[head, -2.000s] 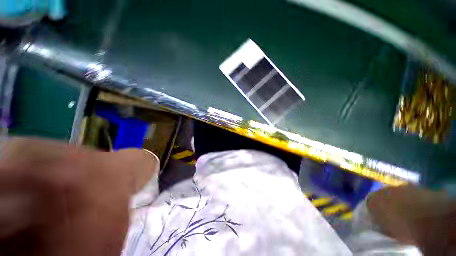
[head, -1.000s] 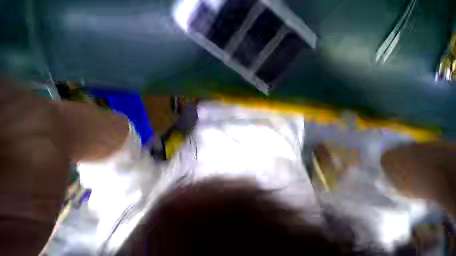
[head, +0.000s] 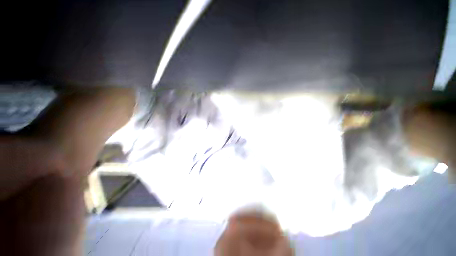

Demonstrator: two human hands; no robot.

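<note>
My left hand [head: 60,150] is a large blurred shape at the left edge, very near the lens and cut off. My right hand [head: 431,132] is blurred and cut off at the right edge. The fingers of neither hand can be made out, nor whether they hold anything. A dark surface [head: 300,47] fills the top of the view, with a white curved streak [head: 177,42] on it. A skin-coloured rounded shape [head: 254,232] shows at the bottom centre; I cannot tell what it is.
A white, overexposed garment with dark branch-like lines [head: 295,160] fills the middle. A pale angular frame [head: 97,192] around a grey area stands at the lower left. A pale blue-grey area [head: 410,215] lies at the lower right.
The view has shifted and blurred. The green benchtop with the white, dark-blocked card is out of view, and a dark surface fills the top. Both hands remain near the side edges.
</note>
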